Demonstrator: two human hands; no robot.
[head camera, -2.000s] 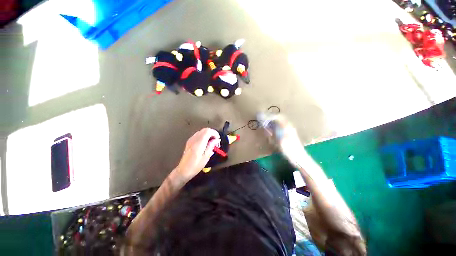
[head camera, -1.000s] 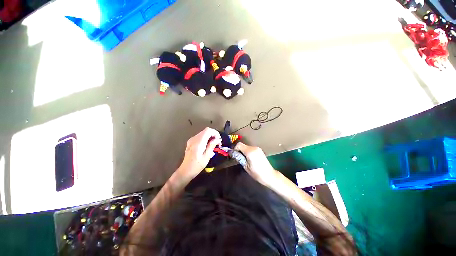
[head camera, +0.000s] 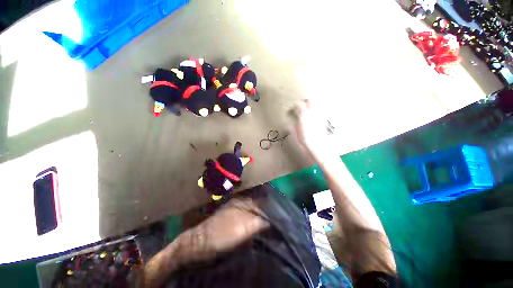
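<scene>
A black plush toy with a red band, small white tab and yellow bits lies on the table near its front edge, with neither hand on it. A dark thread lies curled up and right of it. My right hand is blurred over the table beyond the thread; its grip is unclear. A small silvery tool, perhaps snips, lies just right of that hand. My left hand is a blur against my dark clothing, below the toy; its fingers and anything in them cannot be made out.
Several similar plush toys are clustered farther back. A blue tray stands at the upper left, a phone at left. An open box of toy pieces is at lower left. Red pieces lie far right; a blue stool stands on the floor.
Both hands have left the toy, which now lies free on the table. My left hand has drawn back toward my body; my right hand has moved out over the table. The view has shifted slightly.
</scene>
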